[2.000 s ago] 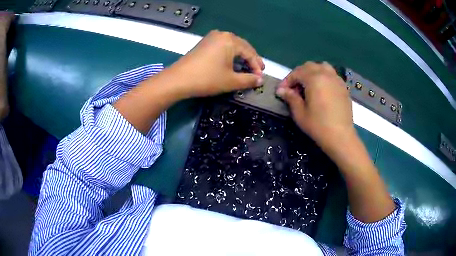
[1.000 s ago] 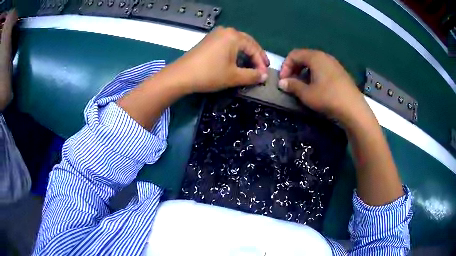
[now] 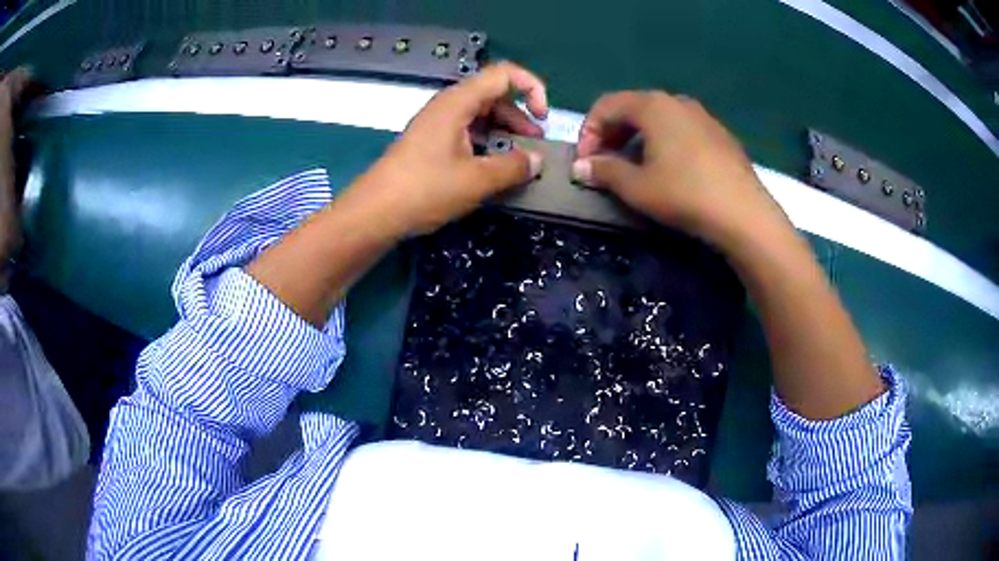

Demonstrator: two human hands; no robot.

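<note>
A grey fixture plate [image 3: 557,189] lies at the far edge of the black parts tray [image 3: 559,296], beside the white strip. My left hand [image 3: 460,148] is over its left part, thumb tip on the plate and index finger raised apart. A round end hole shows beside that hand. My right hand [image 3: 674,164] has thumb and index finger pinched together at the plate's middle and covers its right part. Whatever is between those fingertips is too small to see. The tray holds many small loose parts, seen as white curved glints.
More grey fixtures with round positions lie beyond the white strip: one at upper left [image 3: 383,50], another beside it [image 3: 232,52], a smaller one farther left [image 3: 107,63], and one at right [image 3: 865,179]. Another person's arm [image 3: 9,164] is at the left edge.
My left index finger has lifted away from its thumb, uncovering the plate's left end hole. My right hand has shifted slightly left in view, still pinched at the plate. The view has shifted a little.
</note>
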